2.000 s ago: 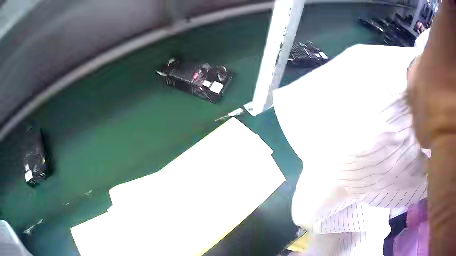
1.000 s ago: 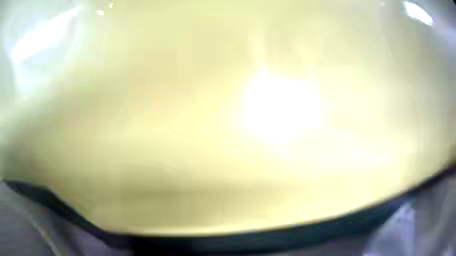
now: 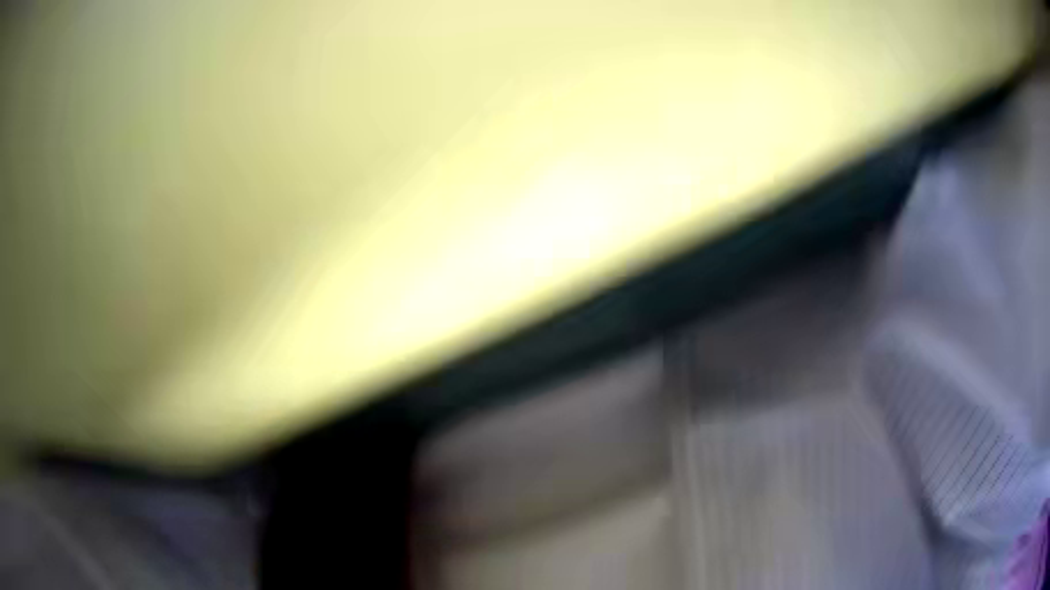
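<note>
A glossy cream-yellow sheet or tray (image 3: 380, 184) fills the upper left and middle of the view, very close to the camera and blurred, with a bright reflection near its centre. Its lower edge slants up to the right. Neither of my hands is in view, so what they hold cannot be seen. Everything behind the yellow surface is hidden.
A dark green strip (image 3: 645, 302) runs along under the yellow edge. Below it are pale striped smock cloth (image 3: 794, 484), a black patch (image 3: 340, 507) and a bit of purple (image 3: 1033, 556) at the lower right edge.
Two seconds ago the belt with black boxes and white sheets showed; the yellow surface now covers them. Since one second ago its lower edge has tilted up at the right, showing more cloth.
</note>
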